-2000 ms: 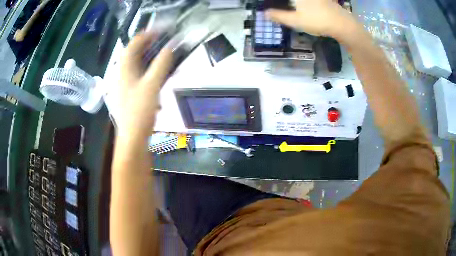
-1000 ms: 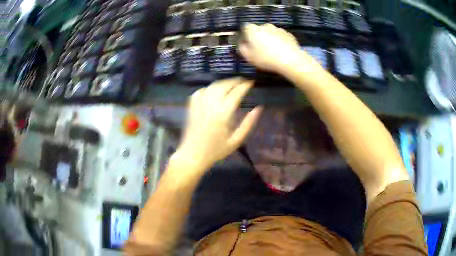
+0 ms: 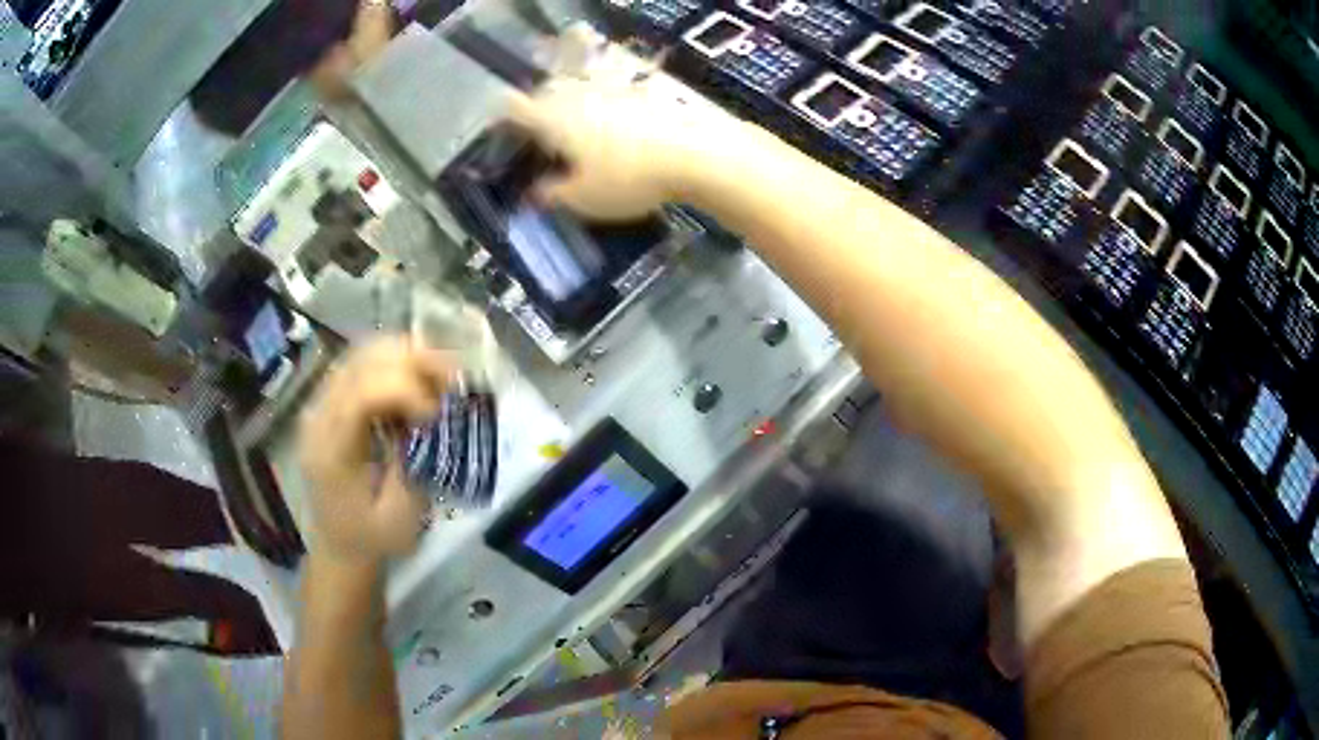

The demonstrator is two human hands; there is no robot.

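My left hand (image 3: 362, 448) is over the machine's left side, its fingers closed on a dark phone housing (image 3: 456, 441) with striped keys, blurred by motion. My right hand (image 3: 615, 145) reaches over the fixture (image 3: 572, 340) on the machine top. Its fingers touch the upper end of a black part with a pale white-blue rectangle (image 3: 554, 253) in the fixture; whether they grip it cannot be told. The blue-lit control screen (image 3: 586, 513) is in the machine's panel below the fixture.
Blister trays (image 3: 998, 217) with rows of gold-rimmed housings fill the upper right; pale keypads (image 3: 1266, 427) lie in the right one. Round push buttons (image 3: 706, 395) are on the panel. Another person's dark clothing (image 3: 109, 542) is at the left, and another hand (image 3: 355, 46) at the top.
The view has swung from the trays to the left machine. My right hand has moved from the tray to the fixture. My left hand, empty before, now holds a housing over the machine.
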